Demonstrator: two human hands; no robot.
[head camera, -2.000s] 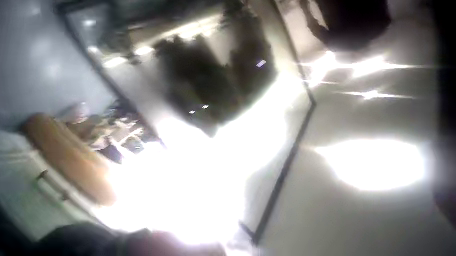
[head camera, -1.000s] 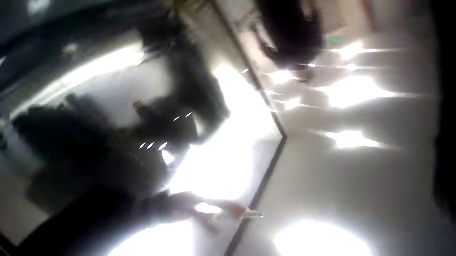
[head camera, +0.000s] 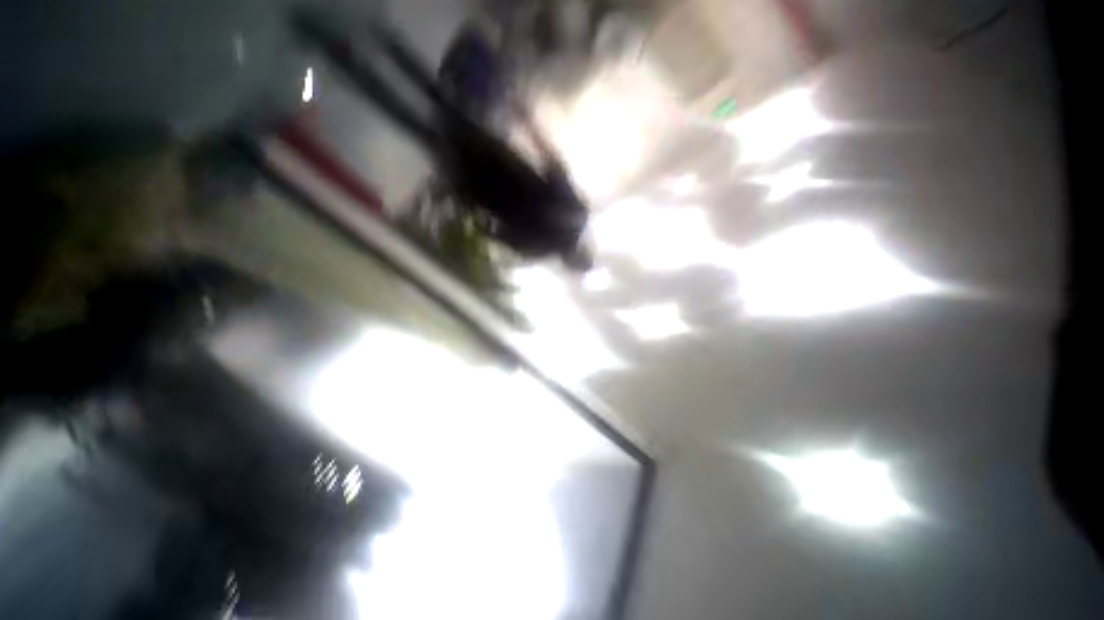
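The view is tilted, strongly blurred and washed out by glare. Neither my left hand nor my right hand can be made out. Nearest in front of me is a large glossy panel with a dark frame, running from the upper left to a corner right of centre. Dark blurred shapes and bright glare show in it at the lower left. I cannot tell what the dark shapes are.
A person in dark clothing is blurred at the upper middle, beside green leaves. A red strip lies along the frame at the upper left. Bright lights shine on the pale surface at right. A small green glow shows above.
The view has swung and turned. The frame's corner sits lower, and the dark figure has shifted left and down. The red strip and green leaves have come into view.
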